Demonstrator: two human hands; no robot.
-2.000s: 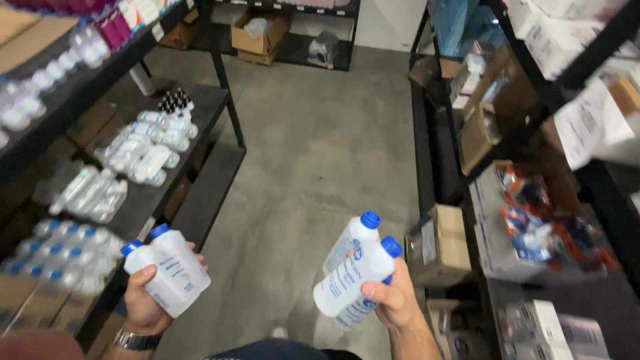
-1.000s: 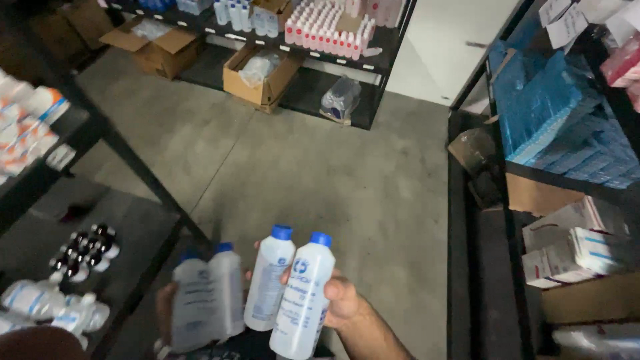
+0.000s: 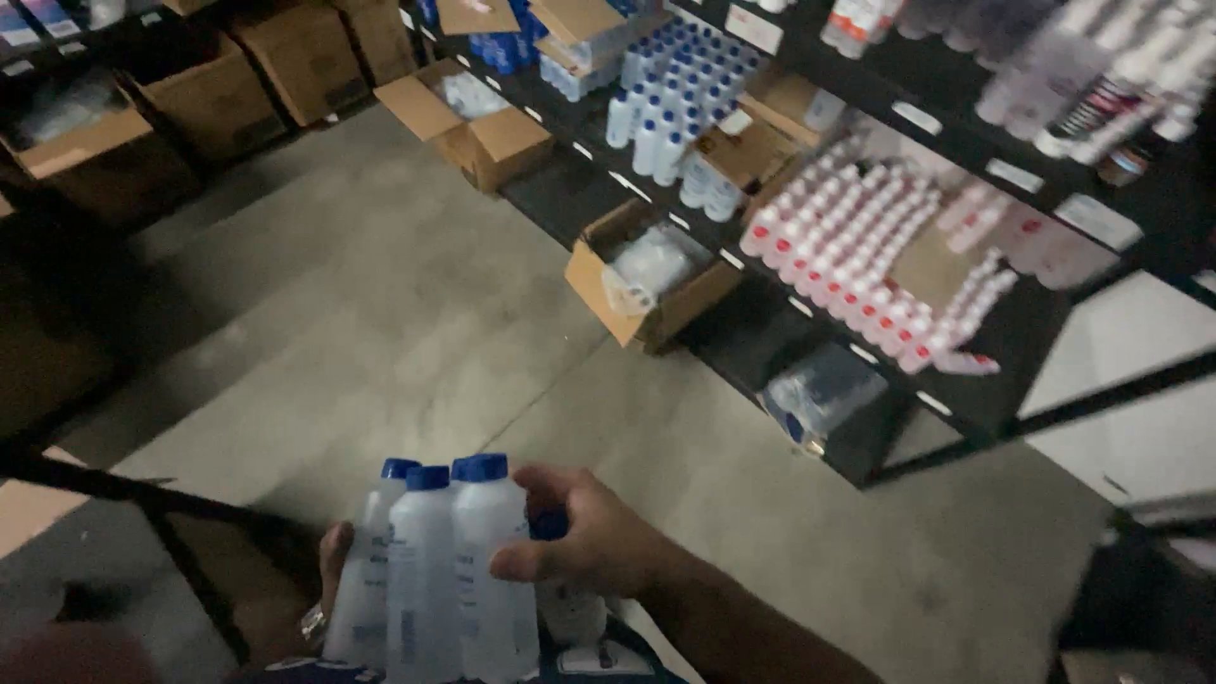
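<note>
Several translucent plastic bottles with blue caps (image 3: 423, 570) stand close together, upright, at the lower middle of the head view. My right hand (image 3: 579, 541) grips the right-hand ones, thumb across the front of one bottle (image 3: 499, 608) and fingers behind near the caps. Lower and behind it, another blue-capped bottle (image 3: 570, 608) shows partly, under the palm. At the left edge of the group my left hand (image 3: 334, 560) shows only its fingertips; the bottles hide the rest. A metal watch (image 3: 313, 622) is on the left wrist.
Ahead runs a dark shelf with pink bottles (image 3: 855, 285), blue-capped bottles (image 3: 655, 142) and an open carton (image 3: 608, 304) holding clear plastic. A plastic-wrapped pack (image 3: 822, 394) lies on its lowest level. Cartons (image 3: 304, 57) line the upper left. A black shelf frame (image 3: 180, 494) is close at lower left.
My hands were apart two seconds ago, each with bottles; they have come together and the bottles now form one group. The view has swung left toward the shelf of pink bottles.
</note>
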